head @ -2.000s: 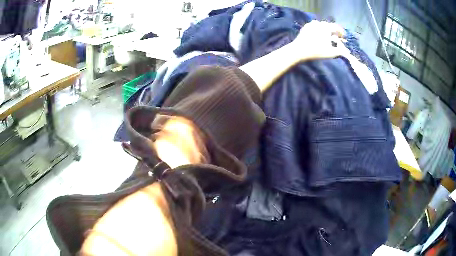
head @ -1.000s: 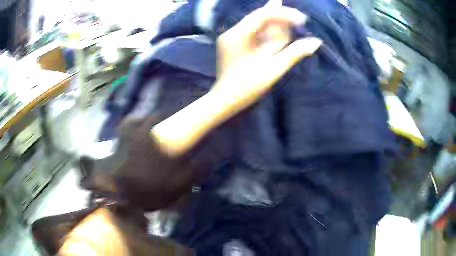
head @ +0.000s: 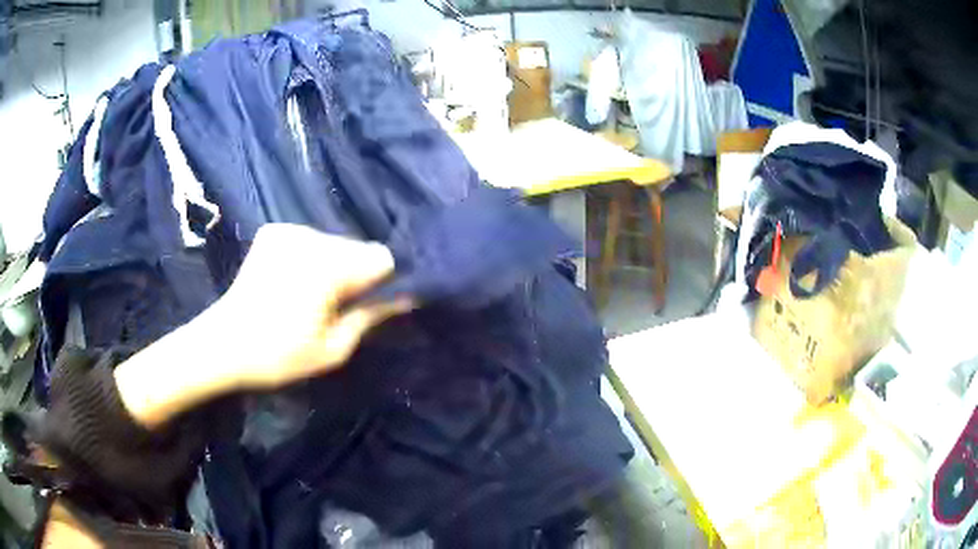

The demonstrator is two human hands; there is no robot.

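My left hand (head: 311, 306) reaches in from the lower left in a brown sleeve. Its thumb and fingers pinch a dark-blue denim garment (head: 483, 247), whose part to the right of the fingers is blurred. The garment lies over a big heap of dark-blue denim (head: 257, 129) with pale straps or edges. Below my hand the heap is darker and crumpled. My right hand is not in view.
A white, yellow-edged bench (head: 697, 397) stands at the right. On it is a cardboard box (head: 826, 311) with dark cloth and a red item. Part of a red-bordered dark panel (head: 958, 477) shows at the right rim. Another table (head: 547, 156) stands behind.
The view has swung right, bringing the bench and box into sight. My left hand has closed on a denim garment, and its loose part now extends to the right.
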